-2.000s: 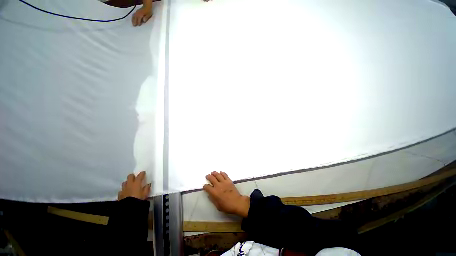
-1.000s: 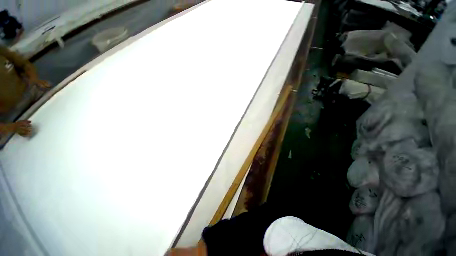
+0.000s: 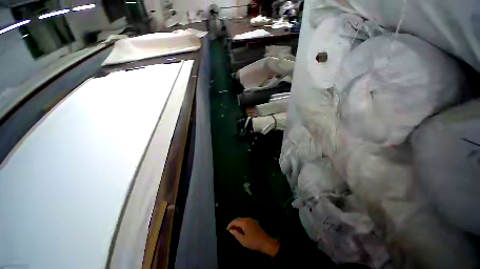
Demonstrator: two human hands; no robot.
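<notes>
The white fabric ply (image 3: 79, 152) lies flat on the long brown table (image 3: 176, 157) to the left. A thin grey line marks its near edge, and a duller off-white underlay (image 3: 153, 168) shows beyond it. A wooden batten (image 3: 156, 236) lies along the near table edge at the bottom. My right hand (image 3: 253, 236) is over the dark aisle, right of the table and away from the fabric. Its fingers are loosely curled, and nothing shows in it. My left hand is out of the picture.
Large rolls wrapped in clear plastic (image 3: 379, 94) are stacked close on the right. The green floor aisle (image 3: 231, 142) runs between them and the table. Cream folded fabric (image 3: 152, 46) lies at the table's far end. More bundles (image 3: 268, 123) stand along the aisle.
The view has turned right and up, from the fabric to the aisle. My right hand has left the fabric edge. My left hand, the metal rail and the other person have gone out of view.
</notes>
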